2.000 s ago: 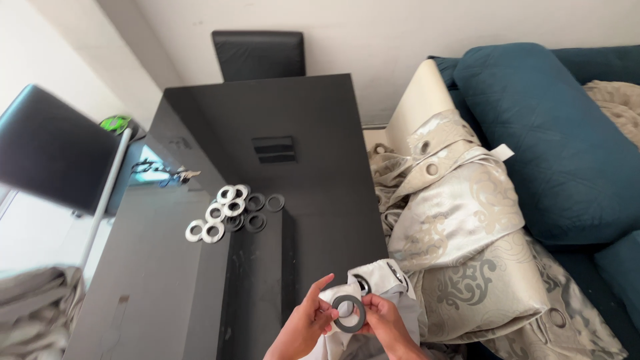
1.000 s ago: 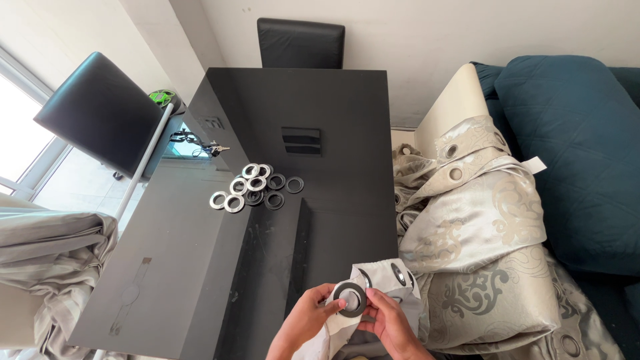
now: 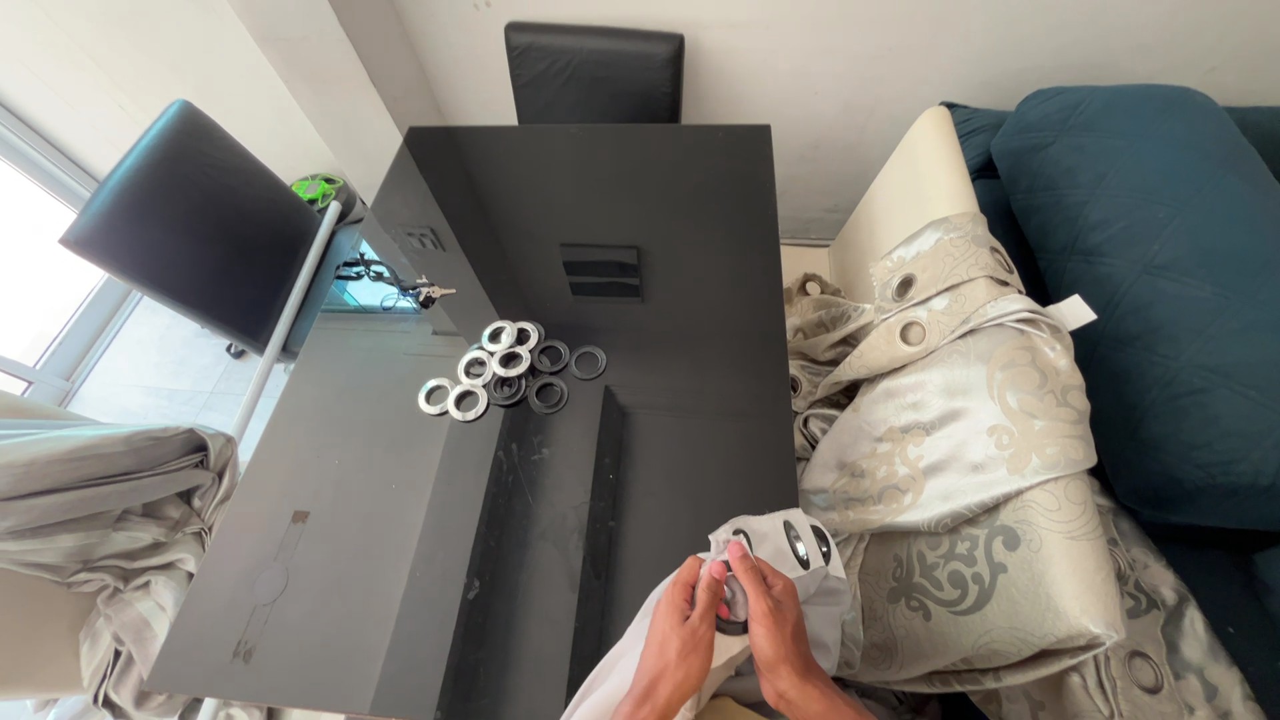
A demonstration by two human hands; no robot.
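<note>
Both hands are at the lower middle, over a light curtain fabric (image 3: 825, 590). My left hand (image 3: 683, 625) and my right hand (image 3: 775, 620) pinch a dark eyelet ring (image 3: 732, 627) and the fabric around it, thumbs side by side on top. The fingers hide much of the ring. Beside my right hand, several eyelets (image 3: 797, 545) show in the fabric band. On the glossy black table (image 3: 690, 400) lies a group of loose rings, silver ones (image 3: 468, 402) on the left and black ones (image 3: 587, 362) on the right, some overlapping.
Keys (image 3: 436, 292) lie at the table's left edge. Patterned curtains (image 3: 950, 430) with eyelets drape over a cream chair (image 3: 900, 180) on the right, beside a blue sofa (image 3: 1140, 300). Black chairs stand behind (image 3: 600, 75) and left (image 3: 200, 220). More grey curtain (image 3: 110, 490) hangs lower left.
The ring was face up between my fingers in the earlier frames; now it is tilted and mostly covered by my hands. My thumbs have come together over it. The view has shifted.
</note>
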